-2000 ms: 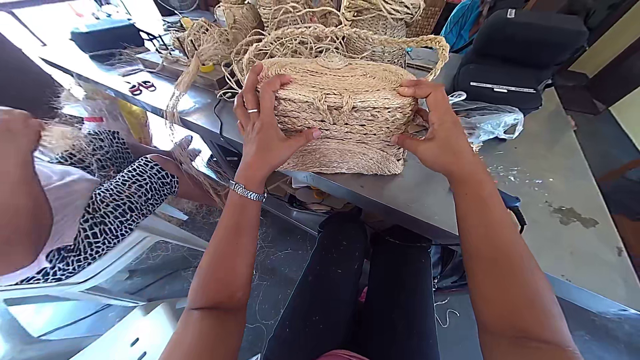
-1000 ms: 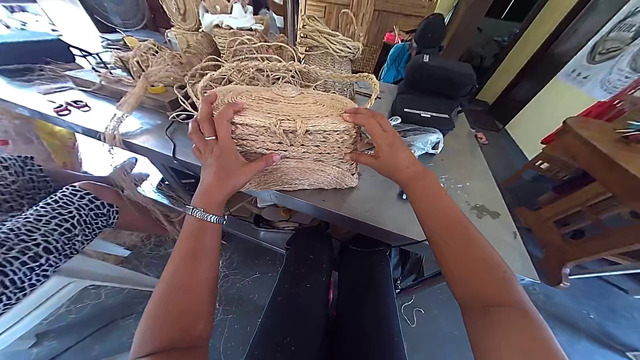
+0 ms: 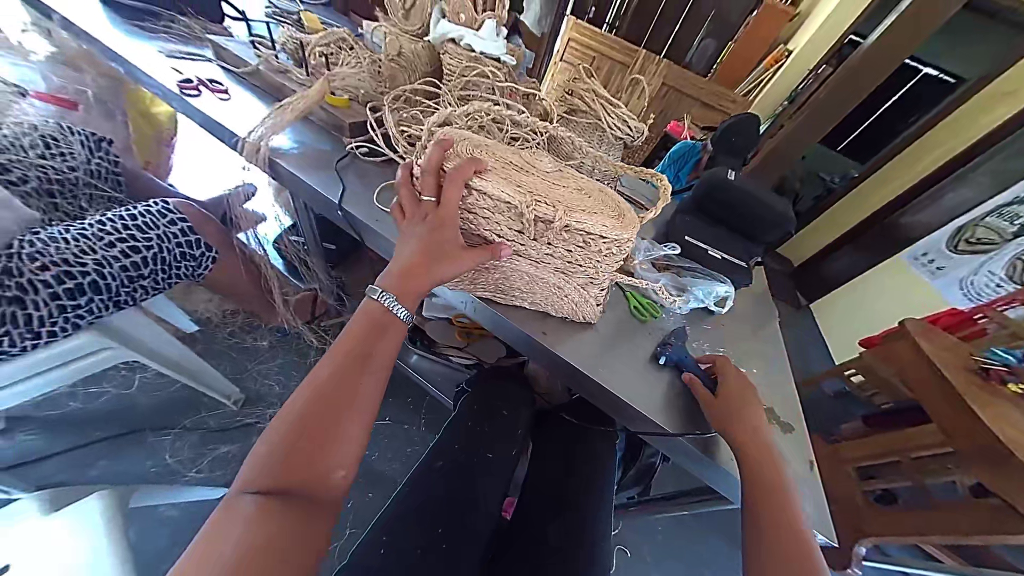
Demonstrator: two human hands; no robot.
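A woven natural-fibre bag [image 3: 544, 232] with a braided strap rests at the near edge of the metal table. My left hand [image 3: 436, 220], wearing a ring and a metal watch, grips the bag's left end with spread fingers, thumb on its front side. To the right, my right hand [image 3: 724, 400] holds the handle of a dark blue glue gun [image 3: 678, 352], whose cord runs along the table edge. Green-handled scissors [image 3: 640, 302] lie between the bag and the glue gun, partly covered. Beside them is a clear plastic bag [image 3: 688, 276].
More woven bags [image 3: 480, 72] and loose fibre crowd the table behind. Red-handled scissors [image 3: 202, 86] lie at the left, and a black bag [image 3: 724, 212] stands at the right rear. A seated person [image 3: 96, 240] in patterned clothing is at the left, handling fibre strands.
My right hand has left the woven bag's right end and now holds the glue gun. My left hand stays on the bag, which is turned at a different angle. The view has swung right.
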